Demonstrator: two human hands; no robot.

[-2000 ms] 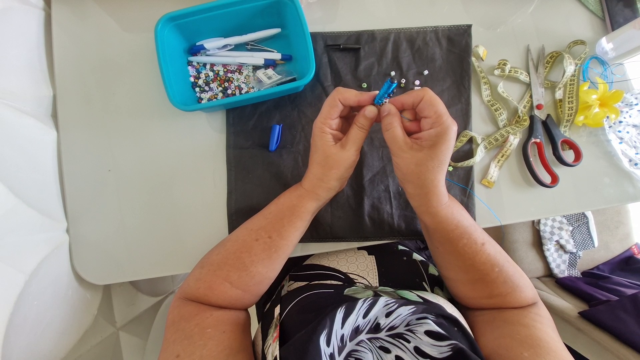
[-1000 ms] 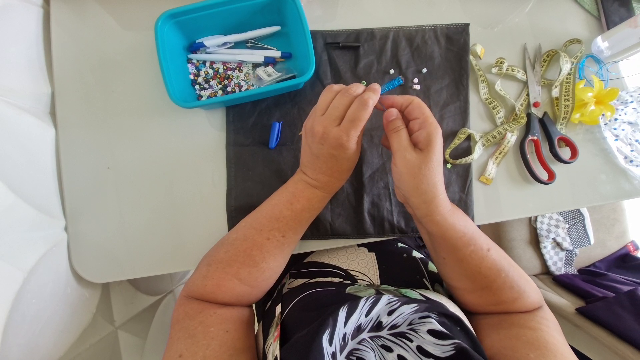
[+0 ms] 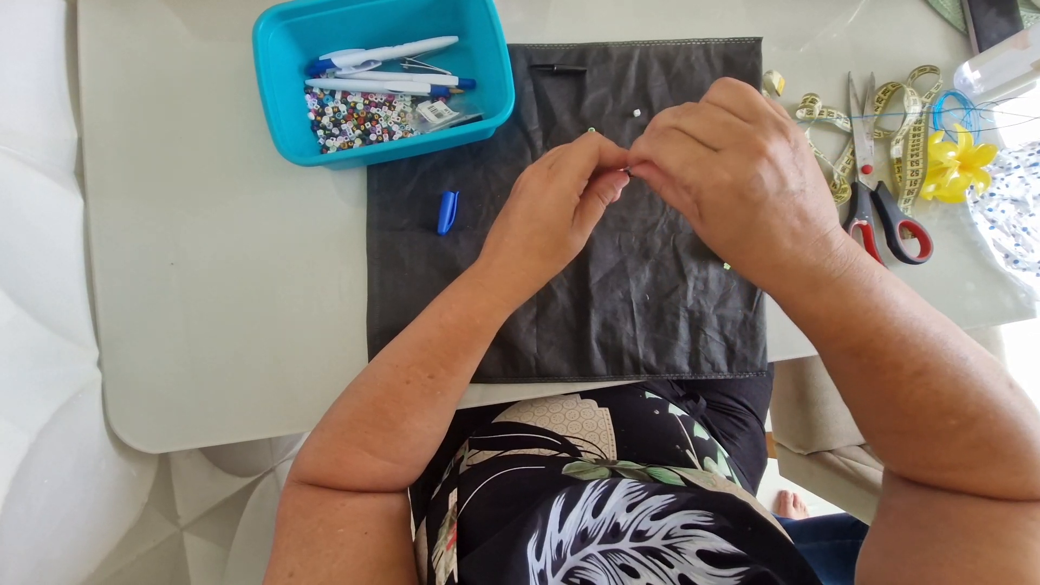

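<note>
Above the black cloth, my left hand (image 3: 561,199) and my right hand (image 3: 731,171) meet at the fingertips. Both pinch a tiny item (image 3: 628,171), too small and covered to name. A blue thread (image 3: 821,122) stretches out to the right from behind my right hand. Near my fingers a small white bead (image 3: 636,113) and a green bead (image 3: 591,131) lie on the cloth. A blue pen cap (image 3: 447,213) rests left of my left hand, and a thin black pen part (image 3: 558,68) lies near the cloth's top edge.
A turquoise plastic bin (image 3: 390,154) at the upper left holds pens and many beads. The black cloth (image 3: 520,333) covers part of the table (image 3: 227,325). At the right lie scissors (image 3: 865,175), a yellow tape measure (image 3: 910,146), a yellow flower (image 3: 959,162) and a coil of blue cord (image 3: 952,110).
The blue beaded piece seen at my fingertips earlier is now out of sight. My right hand has turned and lies over more of the cloth's right side, and a thread now shows to its right.
</note>
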